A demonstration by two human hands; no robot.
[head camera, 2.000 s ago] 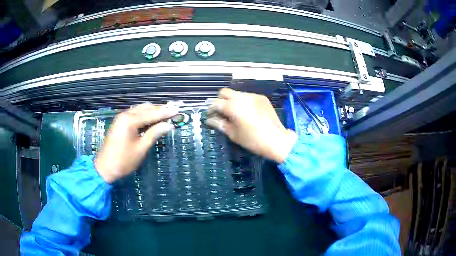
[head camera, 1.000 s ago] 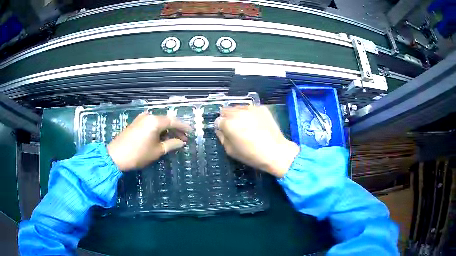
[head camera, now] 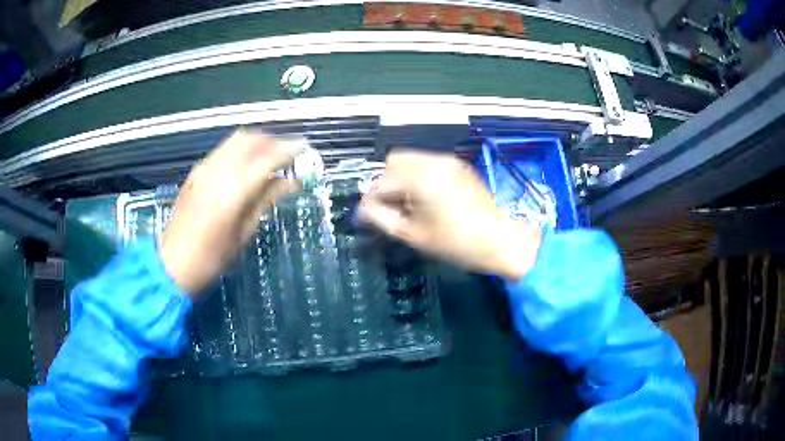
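My left hand [head camera: 225, 202], blurred, holds a round unit [head camera: 307, 167] with a white ring at its fingertips, over the top edge of the clear tray. My right hand [head camera: 448, 207], also blurred, is over the tray's upper right with its fingers curled; whether it holds anything cannot be told. The clear tray [head camera: 288, 319] lies on the green bench with rows of ribbed pockets. Dark parts [head camera: 408, 288] stand in its right column.
One round unit [head camera: 298, 79] lies on the green conveyor [head camera: 413, 79] behind the tray. A blue bin [head camera: 568, 191] with tweezers and pale scraps stands at the right. An orange-brown strip [head camera: 443, 19] is on the far belt. Metal brackets [head camera: 613, 95] stand upper right.
My left hand was empty a second ago and now has a round unit. Only one unit shows on the near belt instead of three. The orange-brown strip has moved right.
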